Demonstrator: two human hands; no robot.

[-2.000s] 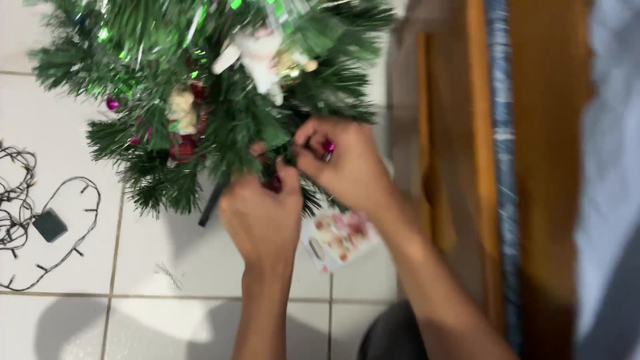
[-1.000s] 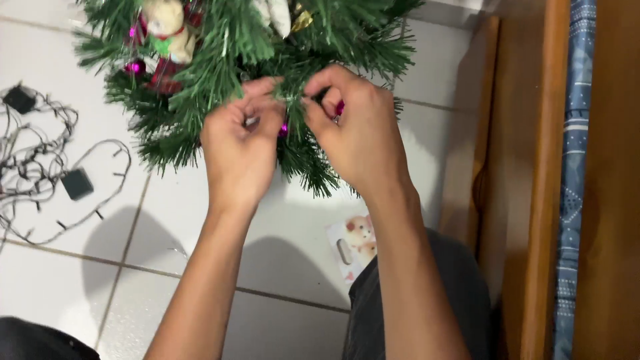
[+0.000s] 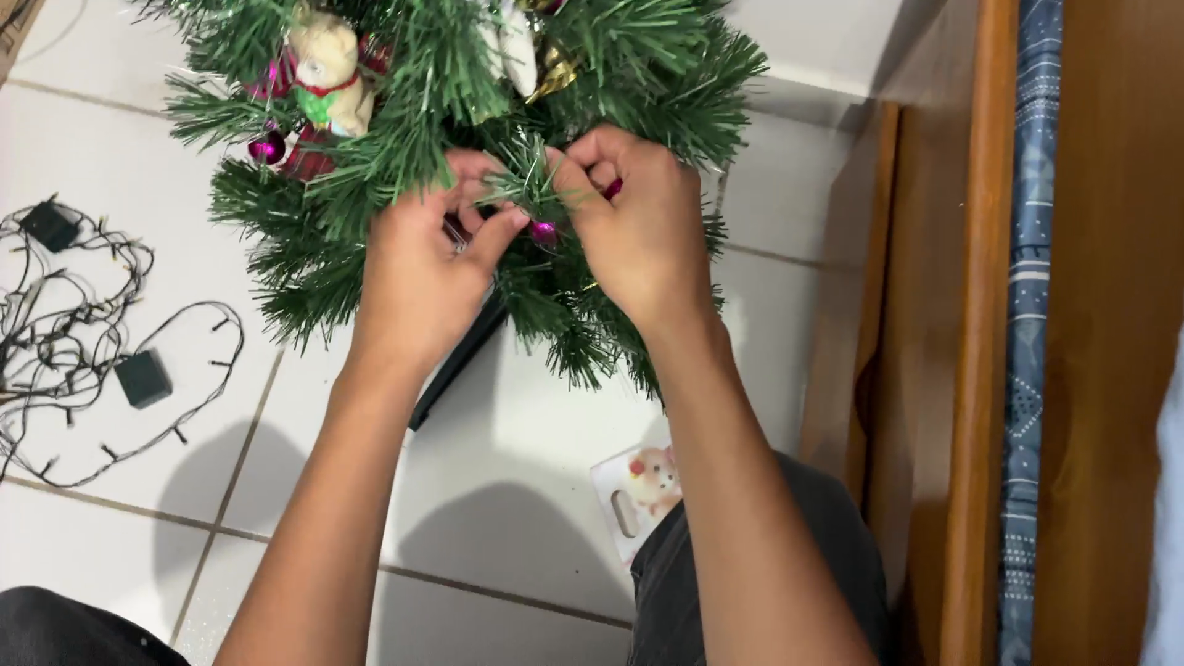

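Both my hands are at a low branch tip (image 3: 525,180) of an artificial Christmas tree (image 3: 416,120). My left hand (image 3: 430,254) is on the tip's left side, thumb and fingers bent close to it; whether it pinches anything cannot be told. My right hand (image 3: 638,222) grips the tip between thumb and index finger. A shiny magenta bauble (image 3: 544,232) hangs between the hands, and a bit of magenta shows at my right fingers. To the left hang a bear ornament (image 3: 328,74) and another magenta bauble (image 3: 267,147). A gold ornament (image 3: 555,72) is above.
Tangled string lights (image 3: 65,324) with a dark green box (image 3: 143,379) lie on the white tiled floor at left. One dark leg of the stand (image 3: 458,356) shows below the tree. A printed card (image 3: 622,490) is partly under my right knee. Wooden furniture (image 3: 925,370) borders the right.
My hands have stayed at the low branches. My left thumb and fingers have shifted around the branch tip since a second ago. The view has moved over the tree.
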